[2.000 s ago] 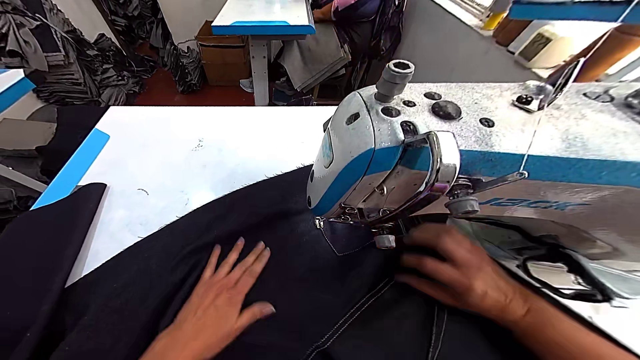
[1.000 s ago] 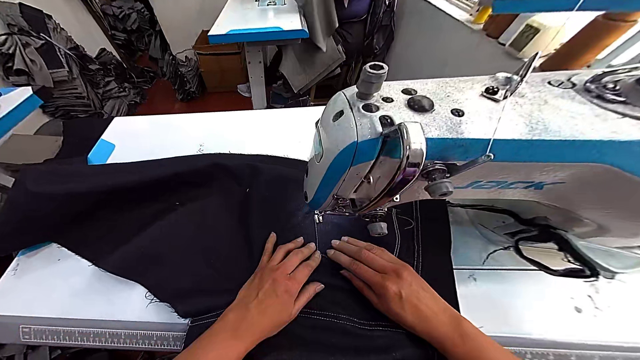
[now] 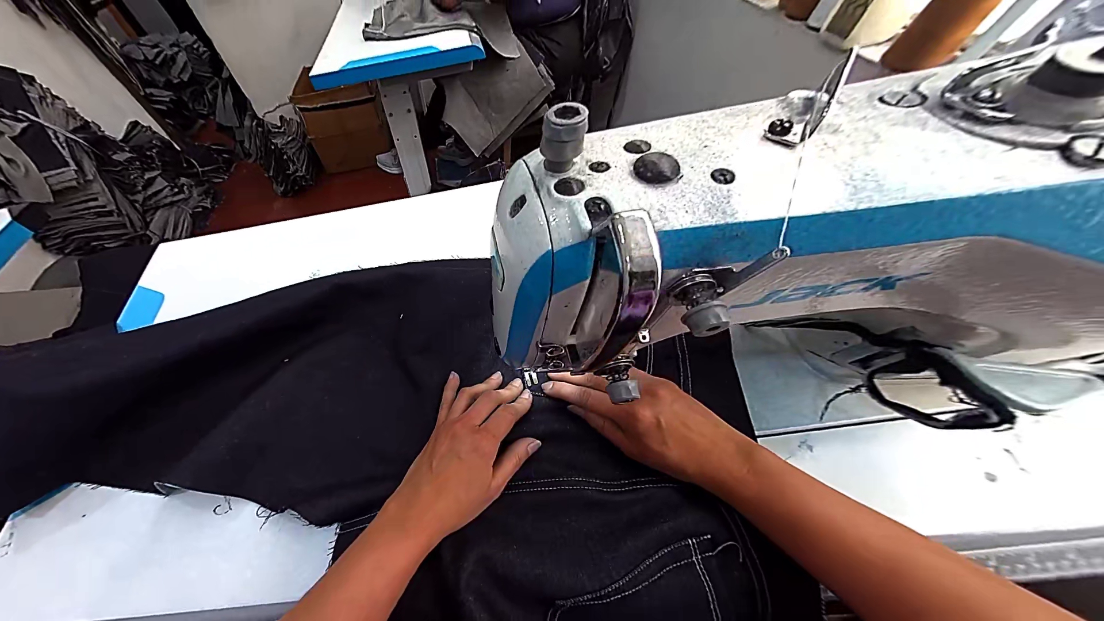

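Observation:
Dark denim fabric with light double stitching lies across the table and under the presser foot of a white and blue Jack sewing machine. My left hand rests flat on the fabric, fingers spread, its fingertips just left of and before the foot. On the other side, my right hand presses the fabric with its fingertips close to the foot, partly behind a grey knob. A stitched patch or pocket corner shows on the fabric near the lower edge. The needle tip cannot be made out.
Black-framed glasses lie beneath the machine arm, right of the fabric. Behind stand another worktable and a cardboard box; a person's shoe shows near its leg. Piles of dark cloth are at the left. Thread cones stand at back right.
Two seconds ago my hands were well apart on the fabric; now both are close to the presser foot. The fabric has been turned and shifted. Since one second ago, both hands have moved up to the foot.

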